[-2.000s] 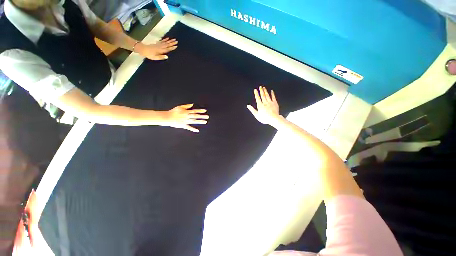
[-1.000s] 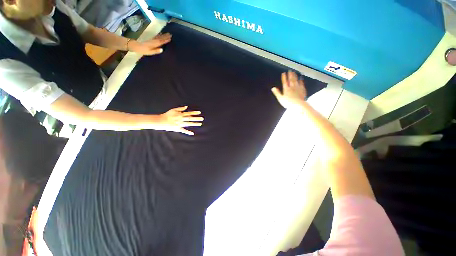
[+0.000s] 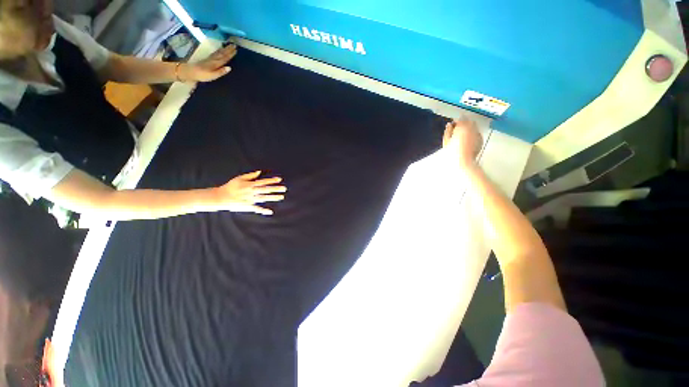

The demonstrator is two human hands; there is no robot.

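A wide sheet of black interlining (image 3: pixel 249 159) lies on the white feed belt (image 3: pixel 393 280), reaching up to the press mouth. Fine wrinkles run through its middle and lower part. Its right edge is angled, with white belt beside it. My right hand (image 3: pixel 464 140) is at the sheet's upper right corner by the press, fingers bent and closed on the edge; the fingertips are partly hidden. My left hand is not in view. Another person's hand (image 3: pixel 255 192) lies flat and spread on the sheet's middle; their other hand (image 3: pixel 210 65) is at its far upper corner.
The blue press hood (image 3: pixel 423 45) stands across the top, with a red round button (image 3: pixel 659 68) at its side. The second person in a dark vest (image 3: pixel 68 113) stands at the left. A dark heap (image 3: pixel 627 280) is low at the right. An orange-red item shows at the lower left edge.
My right hand has moved from flat on the sheet to its upper right corner and closed there. The sheet has become wrinkled. The view has shifted, so everything sits further left.
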